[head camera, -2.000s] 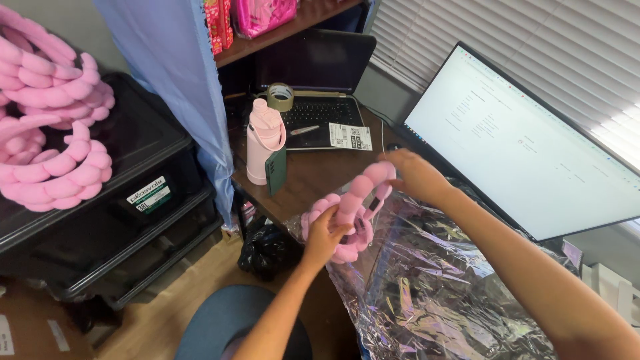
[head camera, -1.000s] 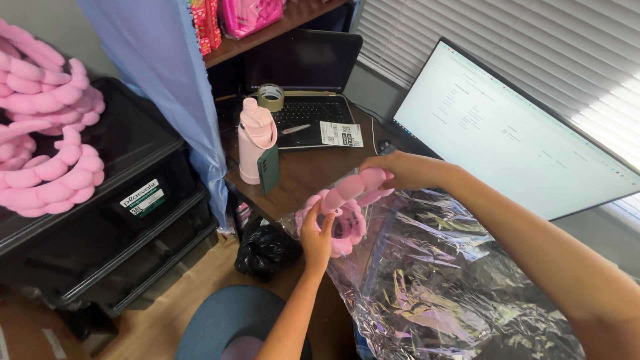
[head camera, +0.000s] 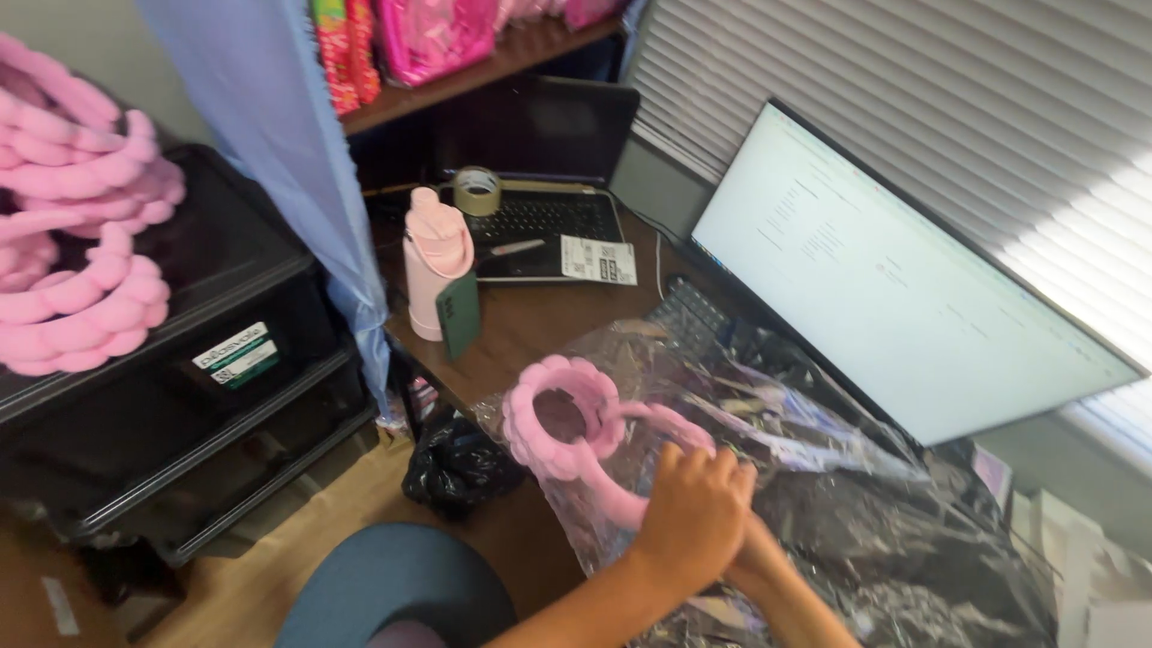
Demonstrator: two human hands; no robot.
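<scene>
Over the plastic-covered desk, my left hand [head camera: 693, 508] closes around the ends of a puffy pink headband [head camera: 616, 493], whose two arms run into the fingers. The ring-shaped padded pink part [head camera: 562, 418] lies to the left of the hand, on clear plastic film [head camera: 810, 513]; whether it is one piece with the headband is unclear. My right hand [head camera: 745, 549] is tucked behind the left one and mostly hidden, so its hold cannot be made out. More pink padded headbands [head camera: 81, 306] are piled on a black drawer unit at the far left.
Behind the film stand a pink bottle [head camera: 436, 270], a green card [head camera: 459, 315], a laptop [head camera: 558, 216] with a tape roll [head camera: 477, 191] and printed label [head camera: 598, 260], and a large monitor [head camera: 900, 270]. A blue stool [head camera: 396, 585] and black bag [head camera: 459, 463] are below.
My right hand has come down toward me from the far side of the pink piece and now meets my left hand, which has moved right, off the padded ring.
</scene>
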